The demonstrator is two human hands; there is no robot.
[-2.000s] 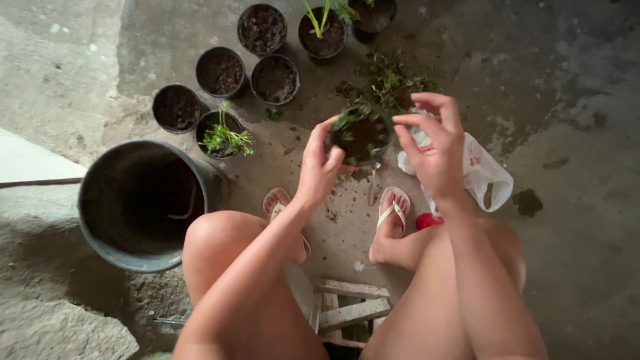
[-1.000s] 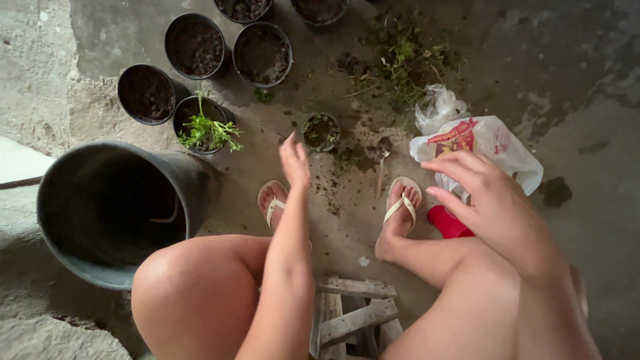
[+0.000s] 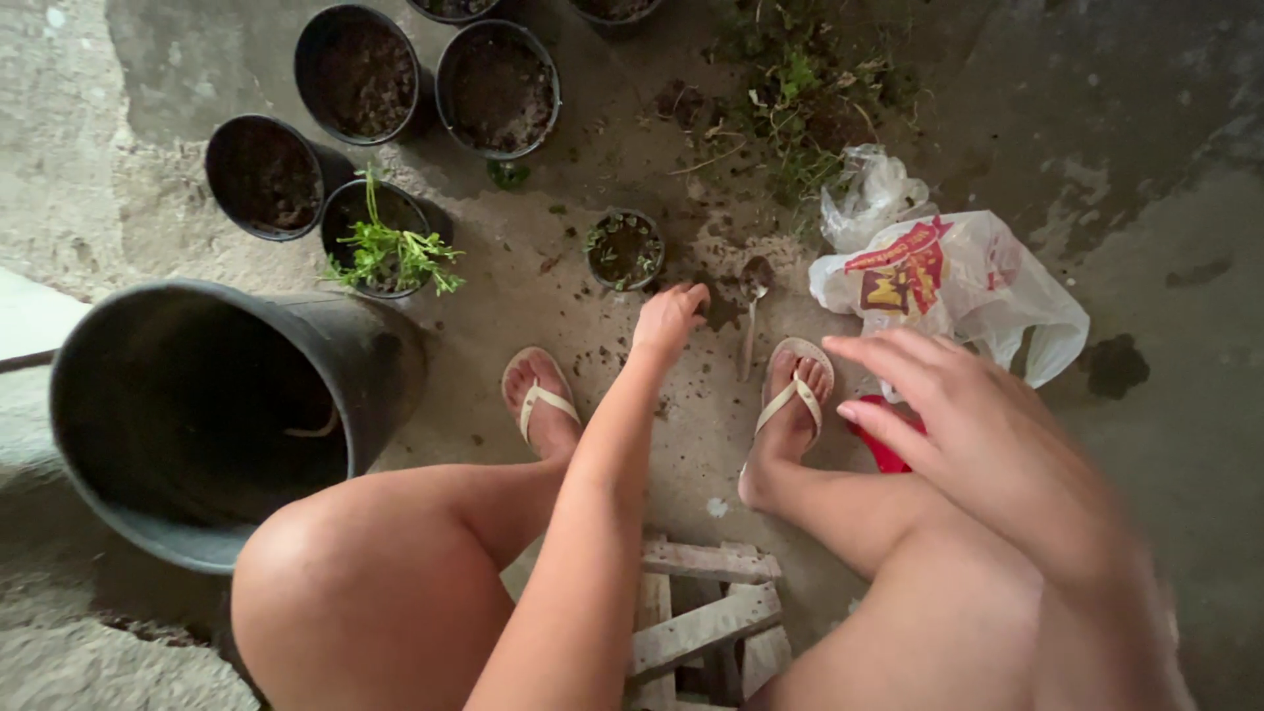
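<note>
My left hand (image 3: 673, 318) reaches down to the floor just below a small dark pot (image 3: 625, 249) with soil and small green leaves. Its fingers are curled at a dark clump; whether they grip it cannot be told. A soiled spoon (image 3: 751, 316) lies to the right of that hand. My right hand (image 3: 928, 405) hovers over my right knee with fingers apart, holding nothing. Under and beyond its fingers are a red object (image 3: 884, 434) and a white plastic bag (image 3: 987, 286) with red print. A pile of uprooted green plants (image 3: 800, 99) lies farther back.
A large dark bucket (image 3: 341, 365) stands at the left. Several black pots of soil (image 3: 499, 89) stand behind it, one with a leafy green plant (image 3: 395, 252). My sandalled feet (image 3: 545, 400) flank the soil-strewn floor. Wooden slats (image 3: 706, 627) are between my legs.
Two seconds ago the small pot was between my raised hands; now it stands on the floor. Since one second ago my left hand has moved right, to below the pot.
</note>
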